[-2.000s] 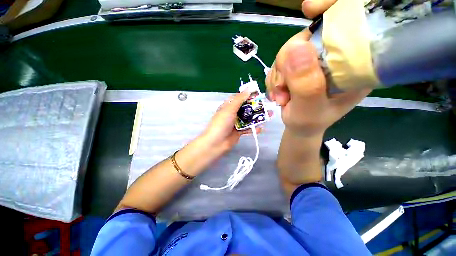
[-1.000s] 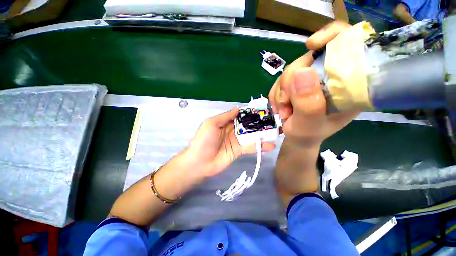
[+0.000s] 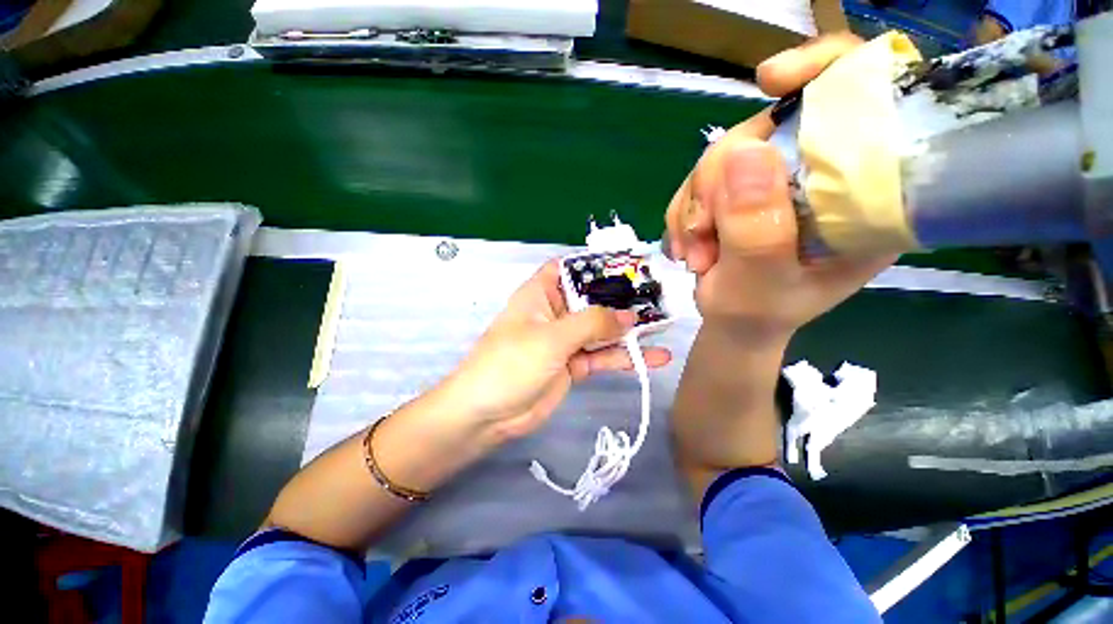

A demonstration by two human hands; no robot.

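My left hand (image 3: 531,354) holds a white power adapter (image 3: 614,290) with its open face up, thumb over its lower edge. Its dark circuit parts show, and its two-pin plug (image 3: 612,234) points away from me. A thin white cord (image 3: 643,408) hangs from its near side in a tied coil. My right hand (image 3: 747,232) is closed around a grey dispensing gun (image 3: 1001,177) wrapped with cream tape (image 3: 854,146). The gun's tip is by the adapter's upper right side, mostly hidden by my fingers.
A pale foam sheet (image 3: 403,329) lies below my hands. A wrapped slab (image 3: 110,366) is at left, white scrap (image 3: 830,414) at right. A green belt (image 3: 366,146) runs beyond. Another adapter's plug (image 3: 714,133) shows behind my right hand. Boxes (image 3: 708,31) and a person's sleeve (image 3: 1019,12) are at the far side.
The held adapter has turned and tilted, and my left thumb has moved onto its lower edge. The adapter on the belt has moved right, mostly behind my right hand. The gun stays gripped.
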